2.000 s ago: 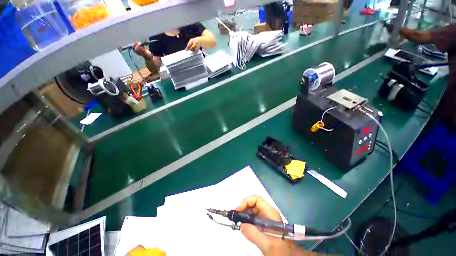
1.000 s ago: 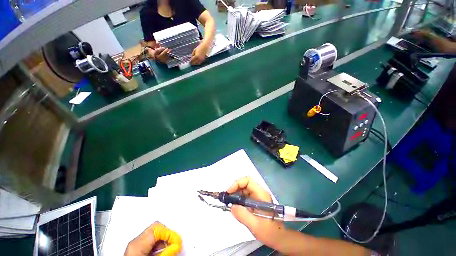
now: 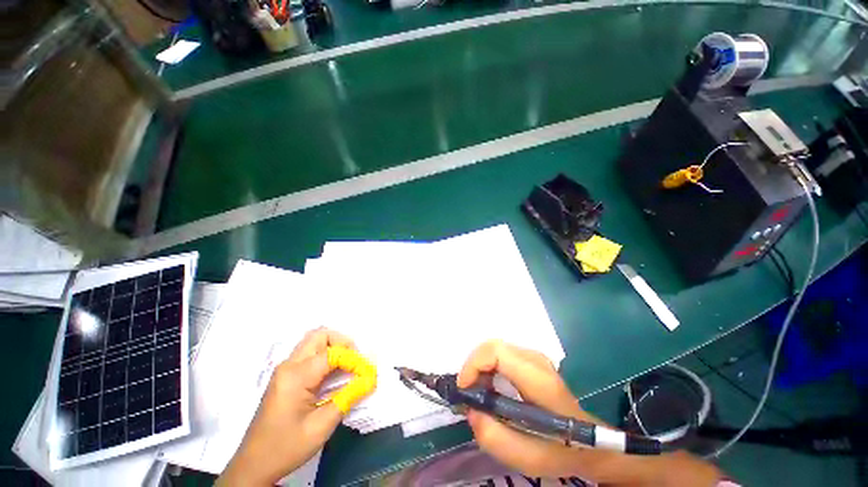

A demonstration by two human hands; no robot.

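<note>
My right hand (image 3: 519,399) holds the black soldering iron (image 3: 533,416) like a pen, its tip pointing left above the white panel backs. My left hand (image 3: 309,399) wears yellow finger cots (image 3: 354,379) on thumb and finger, bent towards each other over the panels just left of the iron tip. Whether anything is pinched between them cannot be made out. White solar panels (image 3: 428,295) lie back up in an uneven pile under both hands. One solar panel (image 3: 124,357) lies cell face up at the left.
The iron stand (image 3: 563,211) with a yellow sponge (image 3: 598,254) is beyond the pile. A white strip (image 3: 649,297) lies beside it. The black solder station (image 3: 709,190) with a wire reel (image 3: 733,62) stands right. A green conveyor (image 3: 400,124) runs behind. More panels (image 3: 33,257) lie far left.
The view has tilted down, so the person opposite is out of view. My left hand has come further into view beside the iron tip. My right hand still holds the iron.
</note>
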